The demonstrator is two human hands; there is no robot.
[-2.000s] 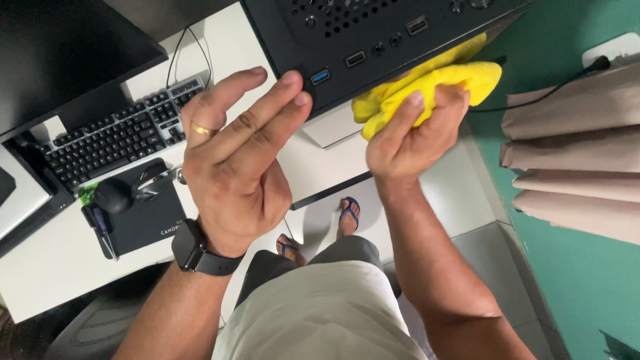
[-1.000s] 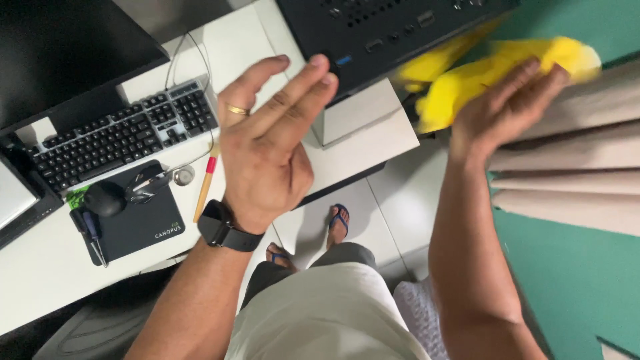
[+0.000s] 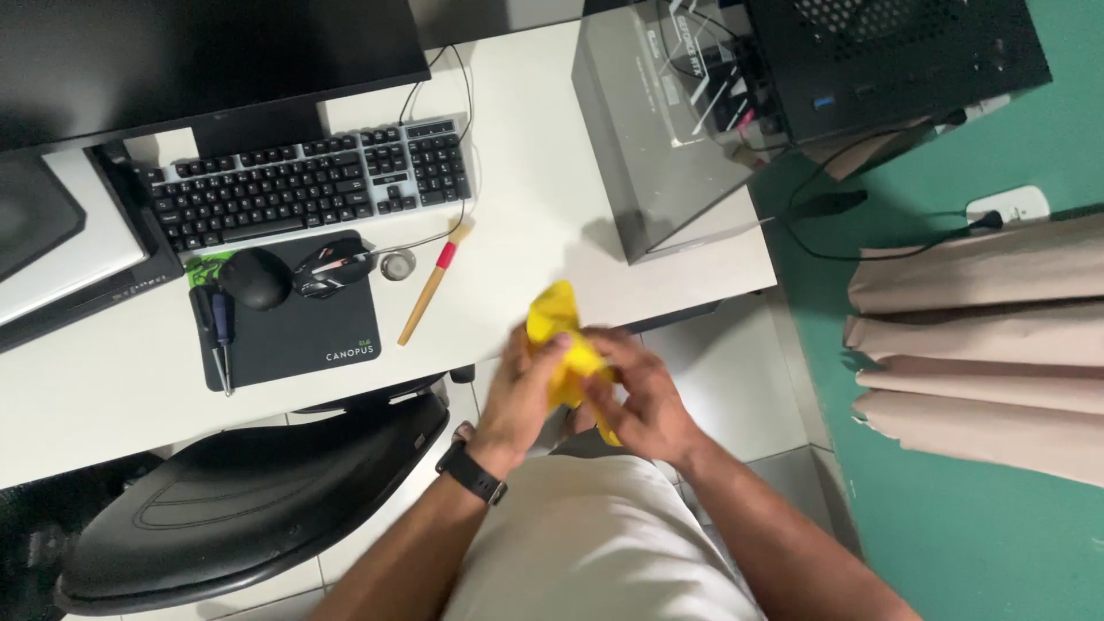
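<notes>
A bunched yellow cloth is between my two hands, in front of my white shirt and just off the desk's front edge. My left hand, with a dark watch at the wrist, grips the cloth's left side. On its right side, my right hand holds it with bent fingers, somewhat blurred. Beyond my hands, at the upper right, stands a black computer case with a see-through side panel. A brush with a wooden handle lies on the desk to the left of my hands.
The white desk bears a keyboard, two mice, a black mouse pad with screwdrivers, and a monitor. A black chair stands at the lower left. Beige curtains and a power cable are at the right.
My right hand has come back from the right with the yellow cloth. My left hand has left the computer case's edge and now grips the cloth too. The view has shifted.
</notes>
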